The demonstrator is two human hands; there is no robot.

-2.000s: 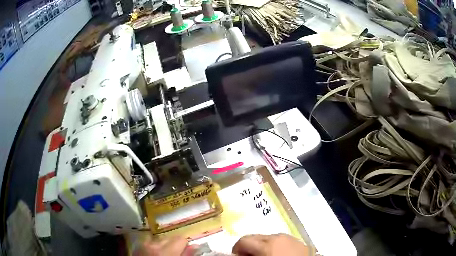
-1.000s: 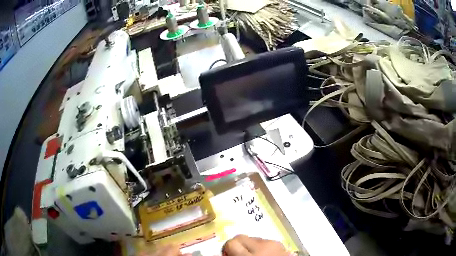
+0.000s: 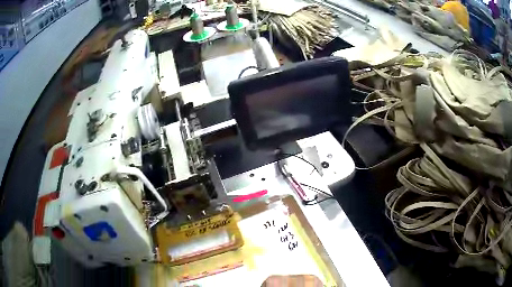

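The yellow clamp frame (image 3: 201,238) with black handwriting sits beside the needle head of the white sewing machine (image 3: 112,224). A white strip (image 3: 202,248) shows in its open window. The template plate (image 3: 314,241) lies flat to its right, with a white marked card (image 3: 275,238) on it. A red-edged strip (image 3: 210,271) lies just below the clamp frame. My right hand (image 3: 293,281) is at the bottom edge, mostly cut off, over the lower part of the template; its fingers and any hold are hidden. My left hand is not in view.
A black control panel (image 3: 295,103) stands behind the template. A pink strip (image 3: 250,196) and small pink snips (image 3: 297,188) by a black cable lie on the white table. Green-based thread cones (image 3: 197,28) stand at the back. Beige straps (image 3: 435,199) and panels (image 3: 457,101) are heaped at right.
My left hand has left the picture at the bottom. My right hand has moved down towards the bottom edge, and more of the red-edged strip and card is uncovered.
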